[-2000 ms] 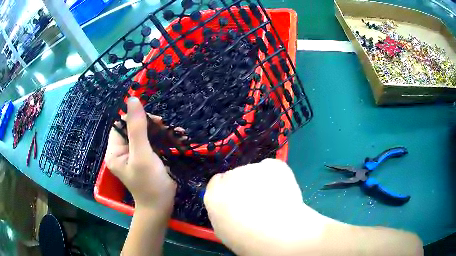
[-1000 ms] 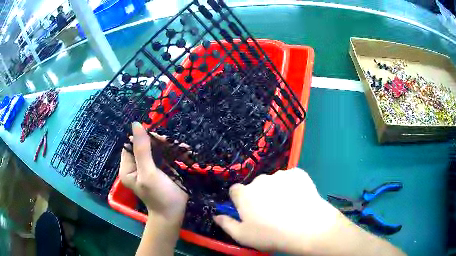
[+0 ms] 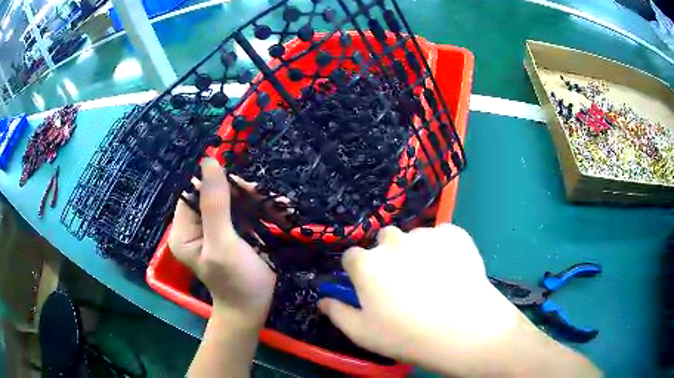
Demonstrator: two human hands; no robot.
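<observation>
My left hand (image 3: pixel 222 247) holds a flat black sprue frame (image 3: pixel 255 55) by its near left part, tilted above the baskets. Small round parts dot the frame. My right hand (image 3: pixel 414 288) is closed on blue-handled side cutters (image 3: pixel 340 289) at the frame's near edge; their jaws cannot be made out. The upper red basket (image 3: pixel 318 44) holds a heap of black moulded parts (image 3: pixel 332 148). The lower red basket (image 3: pixel 460 88) shows its rim at the right and below, with more dark parts (image 3: pixel 299 303) in it.
Long-nose pliers (image 3: pixel 550 299) lie open at right, partly behind my right forearm. A cardboard tray (image 3: pixel 591 184) holds small mixed pieces. A stack of open black frames (image 3: pixel 133 184) lies left of the baskets. Farther left are red-handled pliers (image 3: pixel 49 192), a dark red pile (image 3: pixel 48 140) and a blue object.
The view has shifted. Compared with one second ago, the frame sits lower over the upper basket and my right hand with the cutters is closer to its near edge. Both hands keep their hold.
</observation>
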